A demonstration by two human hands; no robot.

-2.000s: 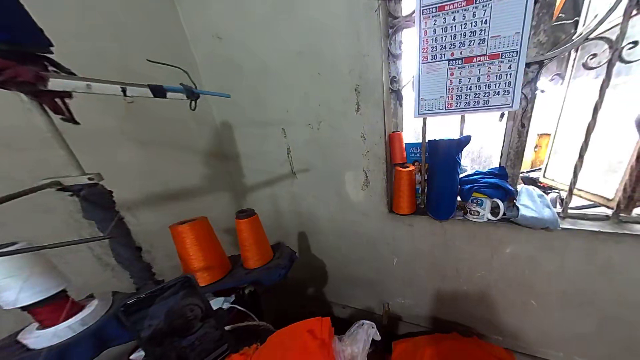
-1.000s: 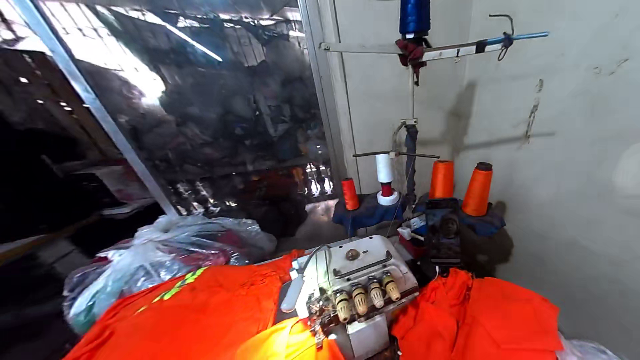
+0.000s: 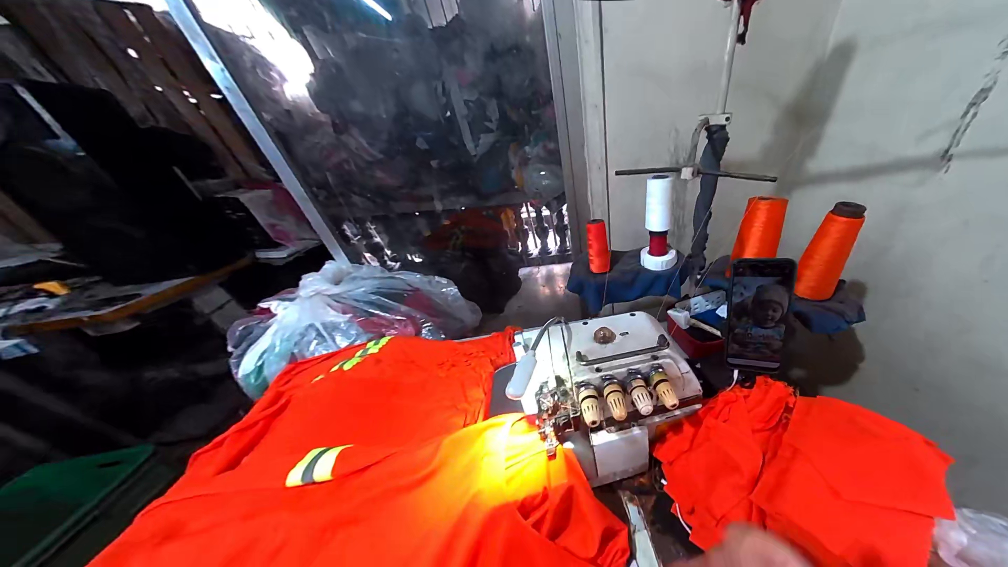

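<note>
At the bottom edge, right of centre, part of my right hand [image 3: 744, 549] shows blurred, over the lower side of a pile of orange fabric pieces [image 3: 843, 465]; its fingers cannot be made out. My left hand is out of view. A white overlock sewing machine [image 3: 626, 339] with a row of tension dials stands in the middle. Its lamp lights an orange garment [image 3: 378, 504] with yellow and grey reflective strips, which lies under the needle area and spreads left. Behind the machine are orange thread cones [image 3: 831, 250], a red cone [image 3: 598, 246] and a white one [image 3: 658, 203].
A phone [image 3: 760, 315] stands upright right of the machine, beside a small red container [image 3: 697, 327]. A clear plastic bag of cloth [image 3: 354, 303] lies behind the garment. A thread stand [image 3: 724, 87] rises at the back, before a wall. A green bin [image 3: 71, 496] is at lower left.
The view has swung left and down from the wall and window to the sewing machine. Part of my right hand has come into view at the bottom edge.
</note>
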